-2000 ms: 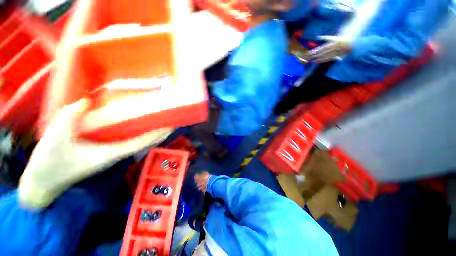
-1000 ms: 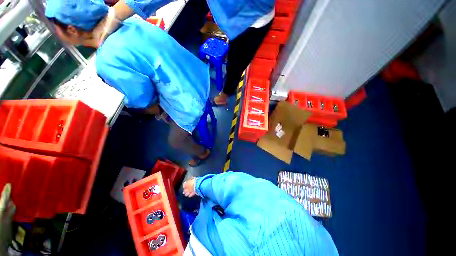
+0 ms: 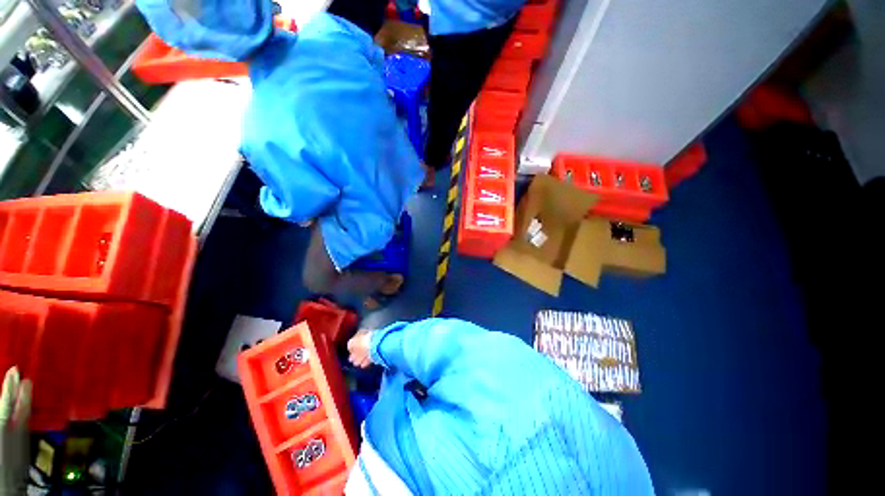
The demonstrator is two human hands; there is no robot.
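A bare hand (image 3: 360,349) in a blue sleeve, seemingly my right, is beside the upper right end of an orange-red compartment tray (image 3: 327,399). The hand is small in view, and its grip and any contact with the tray are unclear. The tray's pockets hold grey figure-eight parts (image 3: 302,406); its lower end is cut off by the bottom edge. Pale, glove-like fingers (image 3: 14,395) show at the left edge by a tall orange-red tray stack (image 3: 146,257). I cannot tell whose they are; no other left hand of mine shows.
A person in a blue smock (image 3: 325,136) sits at the white bench (image 3: 199,121). Another stands behind, near a blue stool (image 3: 406,76). Right are floor trays (image 3: 488,232), an open carton (image 3: 534,257), a flat silvery-brown pack (image 3: 587,351), a grey panel (image 3: 660,87) and striped tape (image 3: 445,257).
The overexposed trays and large pale glove across the upper left at first have left that spot. The view has turned and steadied. The seated person leans more to the right; the blue-sleeved hand stays beside the tray.
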